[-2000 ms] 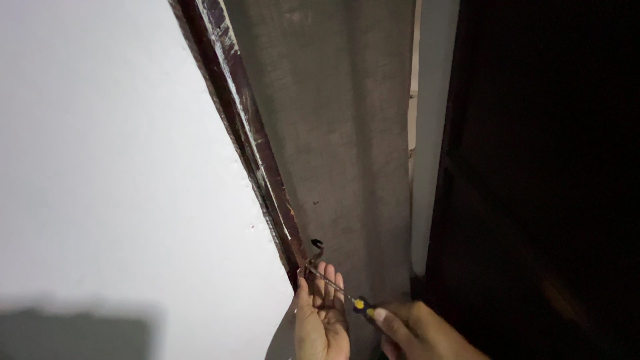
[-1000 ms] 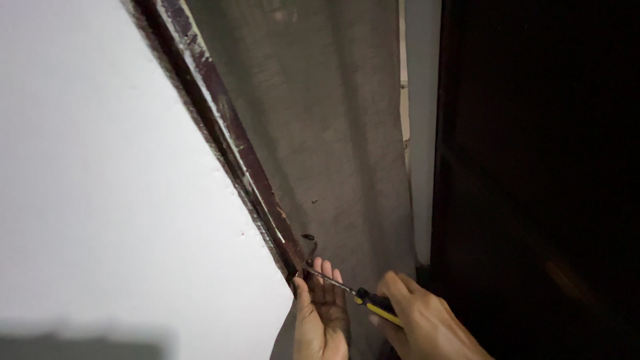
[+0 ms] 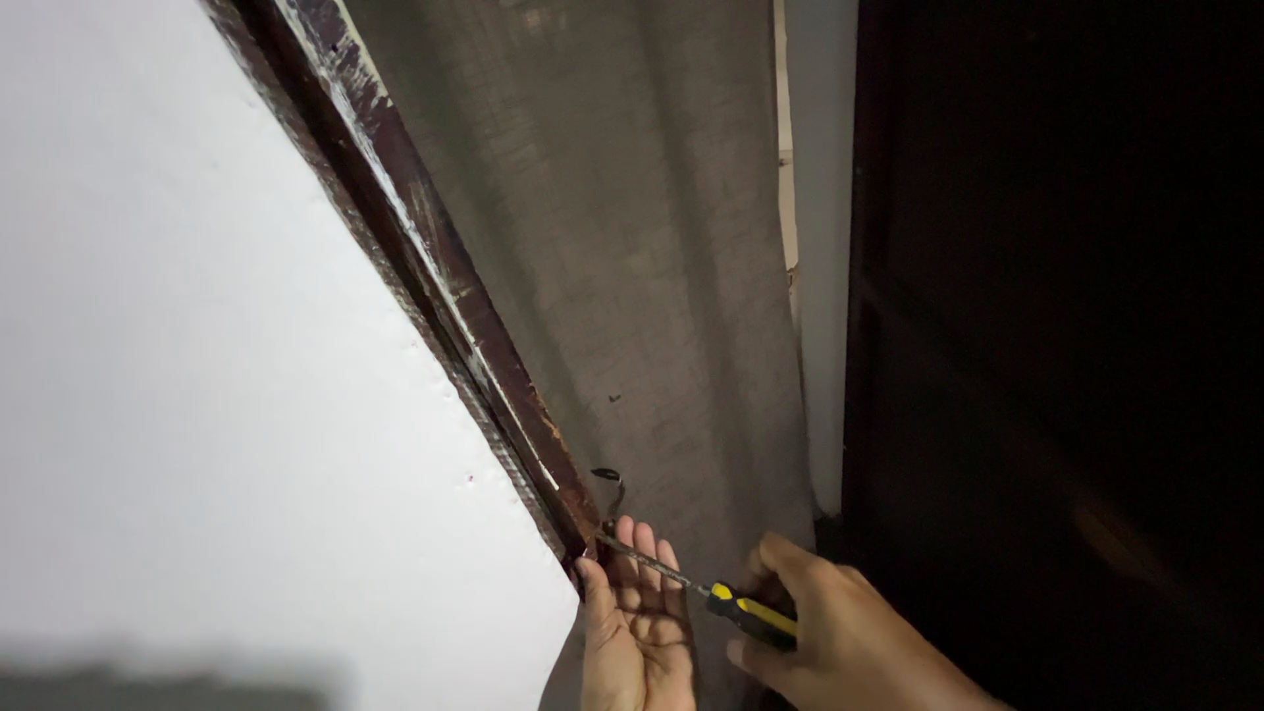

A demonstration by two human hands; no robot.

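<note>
My right hand is closed around the black and yellow handle of a screwdriver, at the lower right. The screwdriver's metal shaft slants up and left, its tip at the lower end of a dark brown wooden frame with scuffed, flaking paint. Palm up, my left hand is under the shaft, with the thumb at the frame's end and the fingers stretched behind the shaft. Whether it pinches something small there, I cannot tell. A small dark curved hook-like piece stands out just above the fingertips.
A white wall surface fills the left side. A grey-brown curtain or sheet hangs behind the hands, with a small dark mark on it. Beyond it stand a pale vertical strip and a very dark panel on the right.
My right hand's grip on the screwdriver handle has shifted, and more of the yellow and black handle shows than two seconds ago. My left hand stays at the frame's lower end.
</note>
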